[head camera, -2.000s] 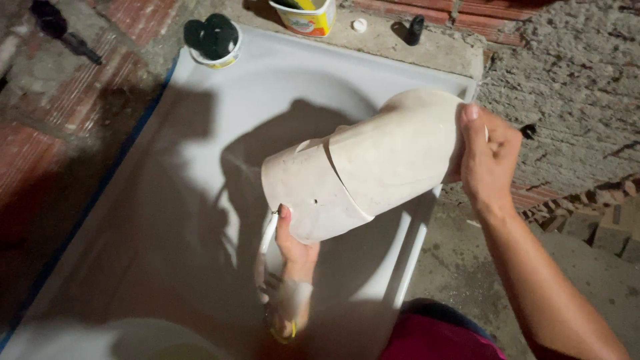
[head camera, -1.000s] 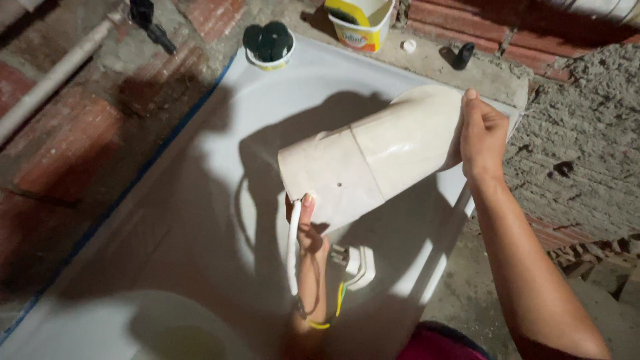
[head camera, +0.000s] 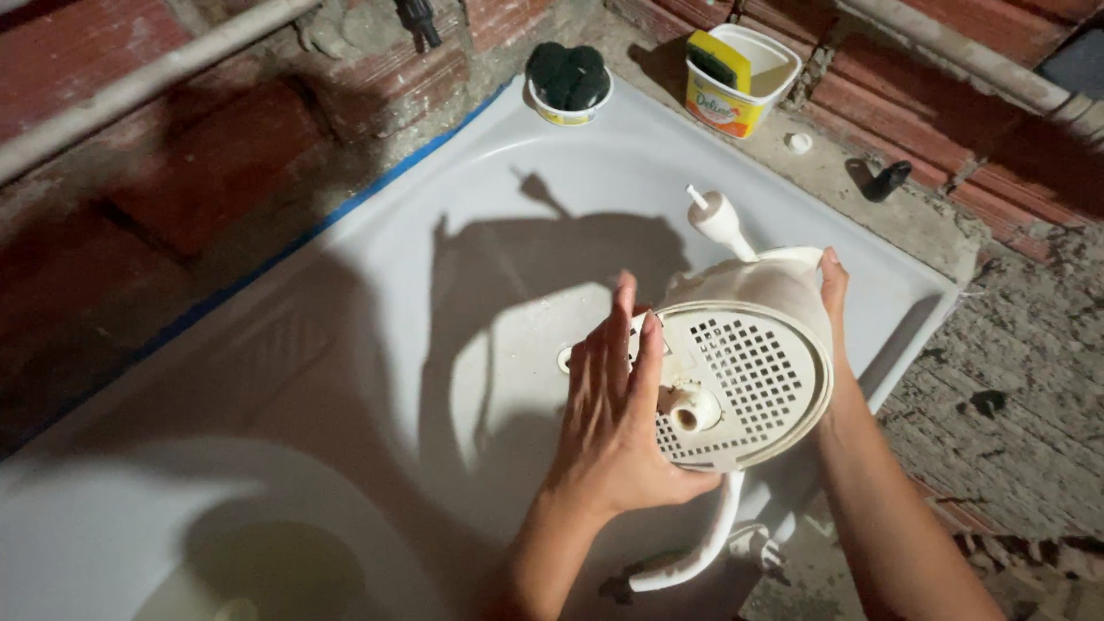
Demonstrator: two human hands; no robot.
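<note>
Both hands hold an off-white plastic appliance housing (head camera: 742,379) above the basin. Its round end, with a grille of square holes and a short hollow spout, faces the camera. My left hand (head camera: 617,414) spans the left side of that end, fingers spread over its rim and thumb at the bottom edge. My right hand (head camera: 835,336) grips the far right side; most of its fingers are hidden behind. A white tube (head camera: 711,548) hangs below, near a white power plug (head camera: 759,548). A white cone-shaped piece with a thin tip (head camera: 716,220) sticks out at the top.
The white basin (head camera: 552,216) lies beneath. On its back ledge stand a small tub of dark round things (head camera: 569,82), a margarine tub (head camera: 733,90) with a yellow and dark sponge (head camera: 720,62), a white cap (head camera: 799,143) and a black piece (head camera: 888,181). Brick walls and pipes border it.
The housing has turned from its side view, so its grille end now faces the camera. My left hand has moved from beneath it to that end. The cone-shaped piece has come into view.
</note>
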